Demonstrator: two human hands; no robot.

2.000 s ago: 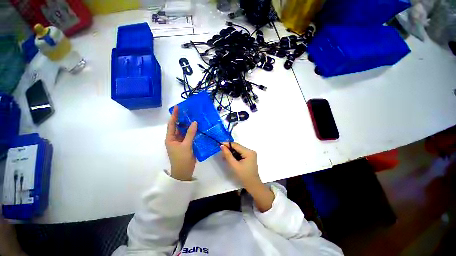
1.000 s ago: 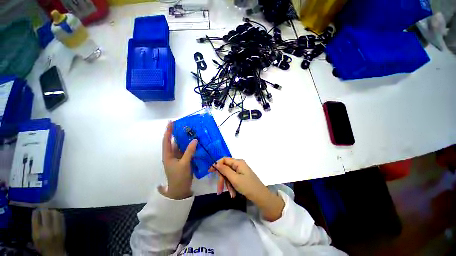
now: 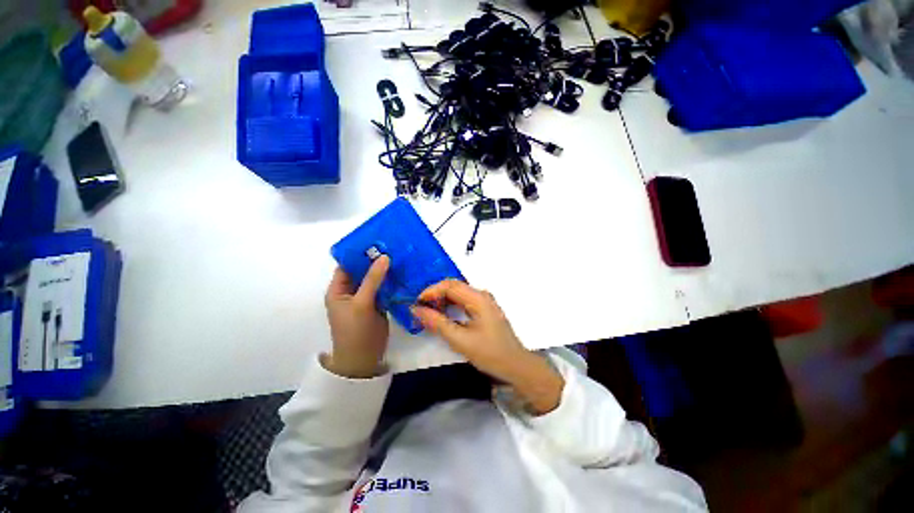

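A single blue insert tray [image 3: 413, 246] is tilted in front of me, above the table's near edge. My left hand [image 3: 358, 319] holds its left side, with the thumb on its face beside a small metallic cable plug [image 3: 375, 252]. My right hand [image 3: 471, 326] is at the tray's lower right, with fingertips pinched on a thin dark cable, mostly hidden by the fingers. The black cable pile [image 3: 491, 90] lies beyond the tray. One bundled USB cable [image 3: 495, 208] lies just past the tray's right side.
A stack of empty trays [image 3: 286, 110] stands at the back left. Cards with a cable picture [image 3: 55, 311] lie at far left. A dark phone [image 3: 95, 165] and a yellowish bottle [image 3: 125, 50] are at left. A red-edged phone [image 3: 679, 221] and blue tray stacks [image 3: 757, 80] are at right.
My right hand moved from the tray's lower right edge onto its lower part. Less of the cable shows across the tray. A bystander's hand at lower left is out of view.
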